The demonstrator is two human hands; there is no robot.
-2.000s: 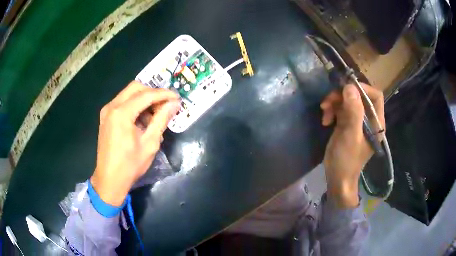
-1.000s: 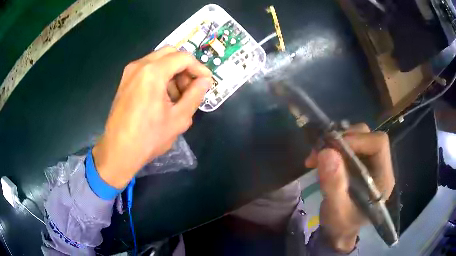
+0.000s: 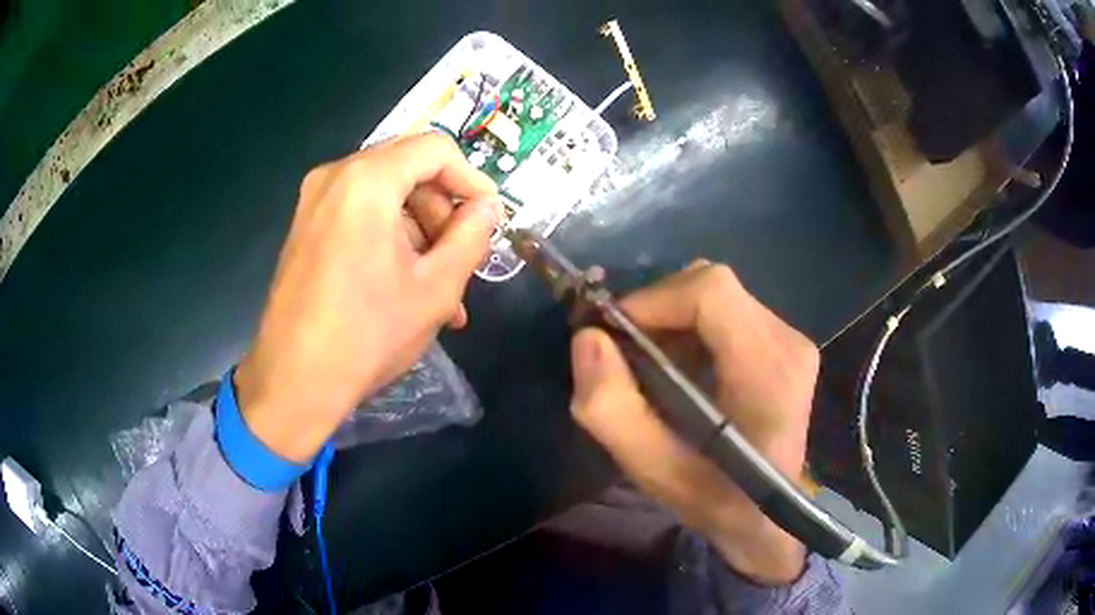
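The white housing shell [image 3: 562,180] lies open on the dark green mat, with a green circuit board [image 3: 538,124] and red and blue lead wires inside. A brass contact strip [image 3: 629,72] hangs out on a short white wire at its upper right. My left hand [image 3: 366,258] covers the shell's lower left, thumb and fingertips pinched at its lower part; what they pinch is hidden. My right hand [image 3: 702,396] holds the soldering iron [image 3: 684,390] like a pen, its tip at the shell's lower edge near my left fingertips.
A clear plastic bag [image 3: 420,396] lies under my left wrist, which wears a blue strap [image 3: 255,445]. A white plug [image 3: 24,490] lies at far left. A pale rail [image 3: 108,108] curves at upper left. A wooden board [image 3: 949,180] and black crate [image 3: 949,408] are at right.
The view has shifted, moving the shell within the picture. My right hand has brought the soldering iron left from the right side to the shell. My left hand stays at the shell.
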